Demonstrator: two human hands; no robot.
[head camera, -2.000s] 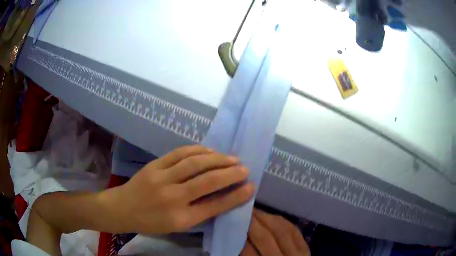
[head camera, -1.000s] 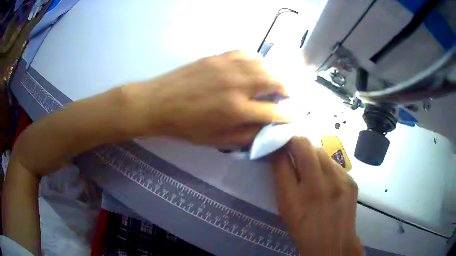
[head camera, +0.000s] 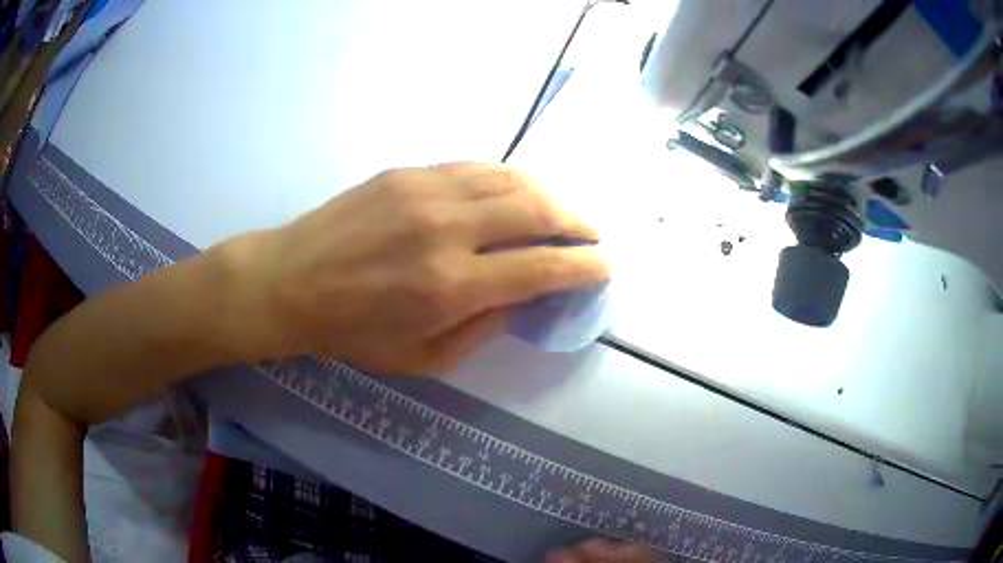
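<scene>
My left hand (head camera: 429, 264) lies over the white machine bed, left of the machine head (head camera: 836, 99). Its fingers hold a small pale blue folded piece (head camera: 566, 319), whose rounded end shows below the fingertips; the rest is hidden under the hand. My right hand (head camera: 605, 551) is cut off by the bottom edge at the table's front, and its fingers cannot be made out. The dark knurled knob (head camera: 812, 286) hangs at the head, right of my left hand. The needle area is lost in lamp glare.
The grey front edge with a white ruler (head camera: 440, 423) runs below my left forearm. Light blue cloth (head camera: 77, 66) lies at the far left. Red and white things, and dark plaid cloth (head camera: 297, 517), show below the edge. A thin dark metal rod (head camera: 547, 86) stands behind my left hand.
My right hand has left the piece and moved down to the frame's bottom edge. My left hand sits slightly further left with the piece. The yellow label no longer shows.
</scene>
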